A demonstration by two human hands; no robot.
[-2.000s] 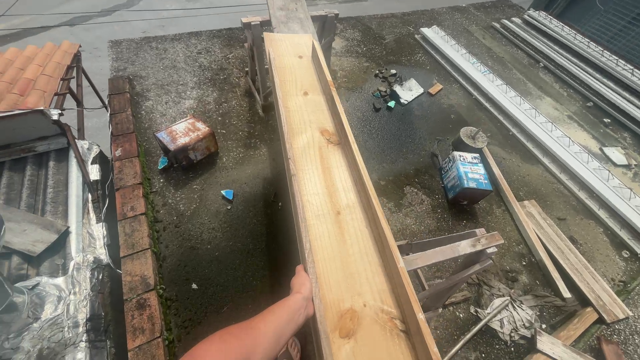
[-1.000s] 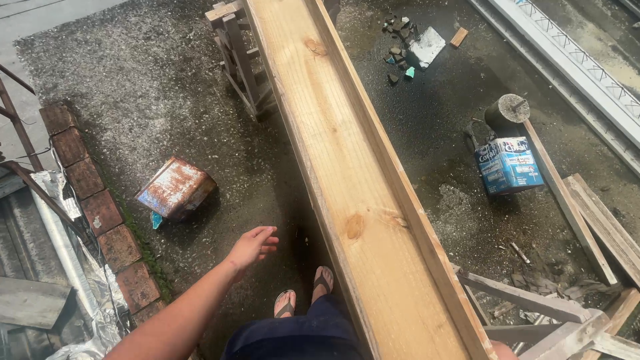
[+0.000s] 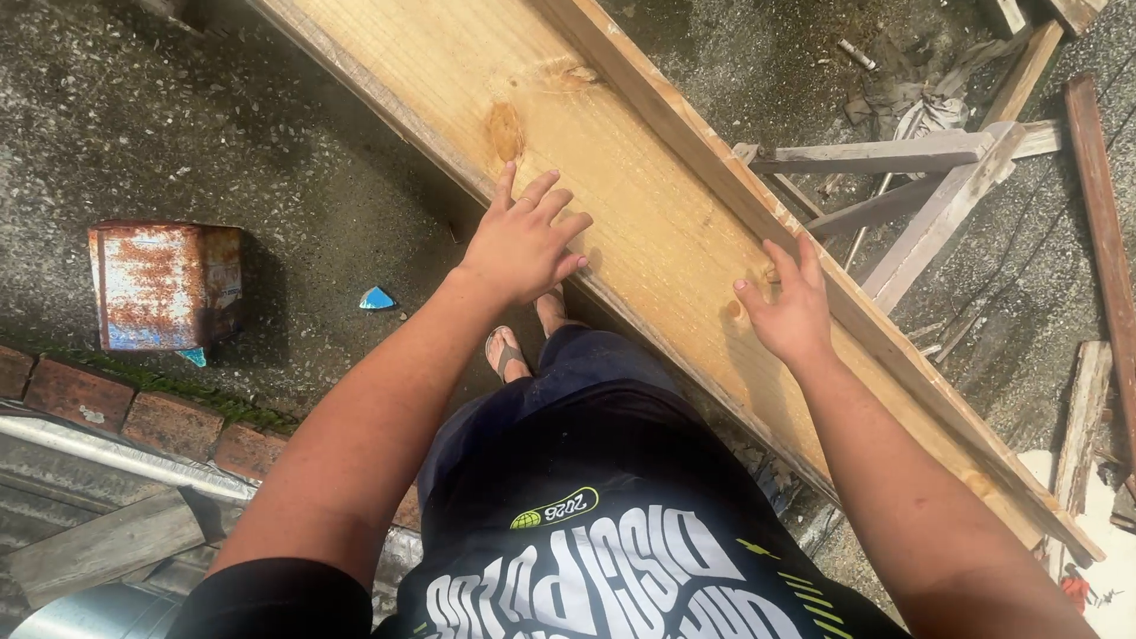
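A long wooden trough (image 3: 639, 191), made of a wide board with a raised side board (image 3: 674, 111), runs from the upper left to the lower right. My left hand (image 3: 524, 231) is over its near edge, fingers spread, the index fingertip beside a dark knot; whether it rests on the wood I cannot tell. My right hand (image 3: 788, 302) is over the board farther right, its fingertips close to the side board and its thumb and fingers apart. Neither hand holds anything.
A rusty metal can (image 3: 160, 286) and a blue shard (image 3: 377, 298) lie on the concrete at left, near a brick edging (image 3: 173, 422). Right of the trough stands a wooden trestle (image 3: 941, 200), with a rag (image 3: 927, 111) and loose timber (image 3: 1083, 413) around it.
My left hand has moved from beside the trough to over its board. My right hand has come into view above the trough. The view has tilted down and turned.
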